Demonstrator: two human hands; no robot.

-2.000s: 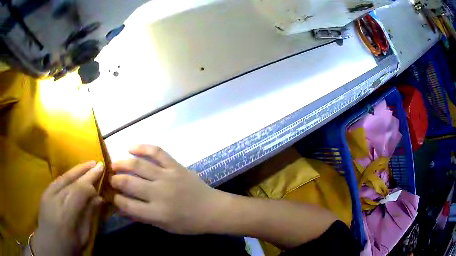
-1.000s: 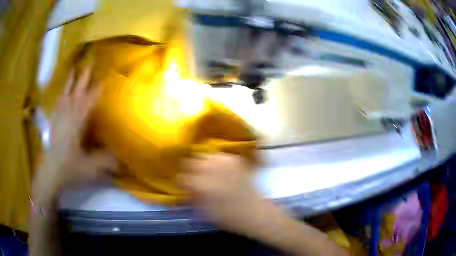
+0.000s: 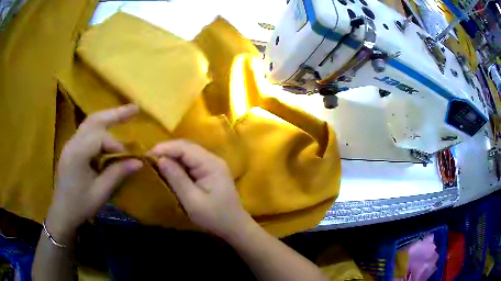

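Note:
A mustard-yellow garment piece (image 3: 285,181) lies bunched on the white table, left of and below the sewing machine head. My left hand (image 3: 90,164), with a bracelet at the wrist, pinches a folded edge of it between thumb and fingers. My right hand (image 3: 195,184) pinches the same edge close beside, fingertips nearly touching the left ones. A lighter yellow piece (image 3: 145,63) lies flat over the cloth above my hands. The cloth runs up to the bright glow beside the presser foot area; the needle is not clear.
The white sewing machine (image 3: 379,60) stands at upper right with a dark control panel (image 3: 466,116). A measuring tape strip (image 3: 379,209) follows the table's front edge. An orange-red coil (image 3: 446,166) lies at right. More yellow cloth (image 3: 33,110) hangs at left. A blue crate (image 3: 387,249) holds pink cloth (image 3: 422,257).
The view has swung so more of the machine shows. The cloth, bunched and blurred a second ago, is spread wider. My hands have come together on one edge.

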